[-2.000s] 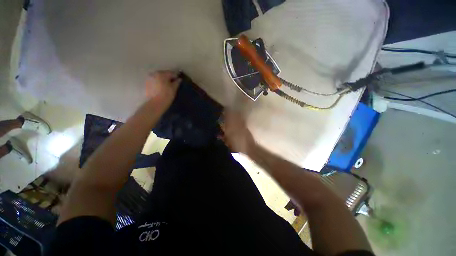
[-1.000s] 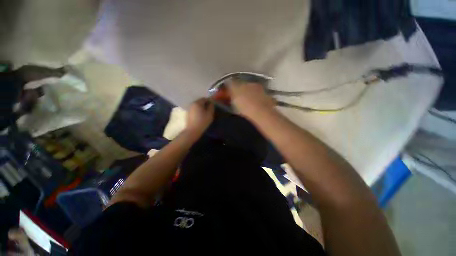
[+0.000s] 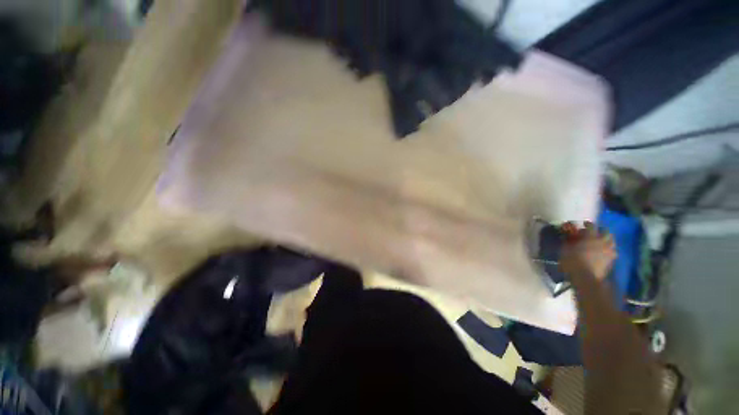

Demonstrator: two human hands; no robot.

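Note:
The image is blurred. My right hand (image 3: 593, 253) is at the right end of the pressing table (image 3: 324, 174), closed around the orange handle of the steam iron (image 3: 553, 247). The iron stands at the table's right edge, its silver-edged rim showing left of my hand. My left hand is not in view. Dark cloth (image 3: 207, 324) with a small white label hangs low at the left, beside my dark clothes. A large dark heap of cloth (image 3: 397, 57) with ragged edges lies on the far side of the table.
A blue bin (image 3: 620, 247) is right of the table, beside my right hand. Dark scraps (image 3: 486, 332) lie below the table's near right edge. A dark curtain (image 3: 648, 49) and a black cable (image 3: 677, 139) are at the upper right. Blurred clutter fills the far left.
My right hand has moved the iron from the cloth near my body to the table's right edge. My left hand has left the view. The camera has turned, showing more of the far heap.

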